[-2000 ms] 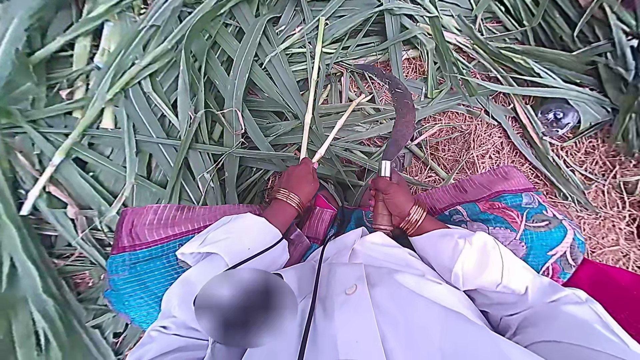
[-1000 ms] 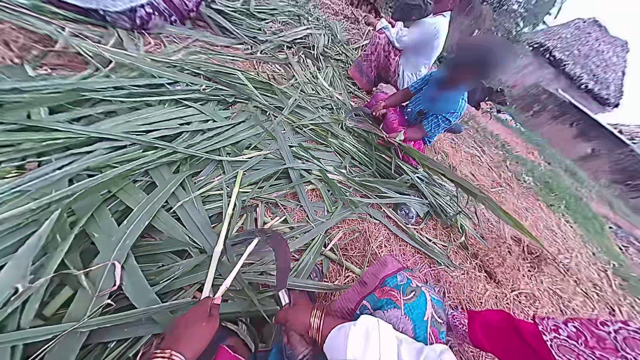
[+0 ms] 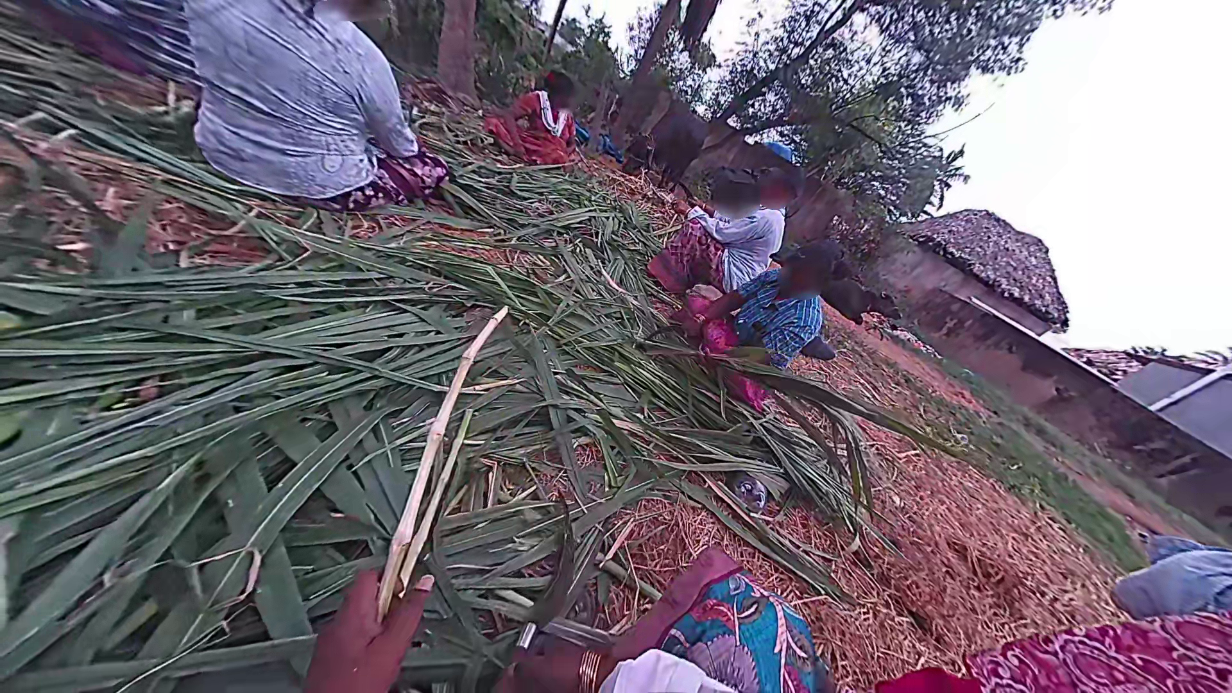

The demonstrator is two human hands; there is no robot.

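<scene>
Two pale plant stalks (image 3: 436,438) rise from my left hand (image 3: 366,635) at the bottom of the head view, gripped at their lower ends between thumb and fingers. Just to the right, at the bottom edge, my right hand (image 3: 549,666) is closed on the handle of a sickle; its metal collar (image 3: 526,635) shows. The sickle's dark curved blade (image 3: 568,568) stands up in front of the leaves, hard to make out. Long green cut leaves (image 3: 231,337) lie in a thick layer in front of both hands.
Several people sit beyond the leaves, one in a grey shirt (image 3: 289,96) at upper left, one in blue checks (image 3: 780,318) at centre right. Dry straw (image 3: 962,539) covers the ground at right, with a clear plastic item (image 3: 750,493) near the leaves. Patterned cloth (image 3: 746,635) lies beside my right hand.
The view has tilted up and turned, bringing in more people, trees and a thatched roof. Both hands now sit lower in the view, with the stalks still in my left hand.
</scene>
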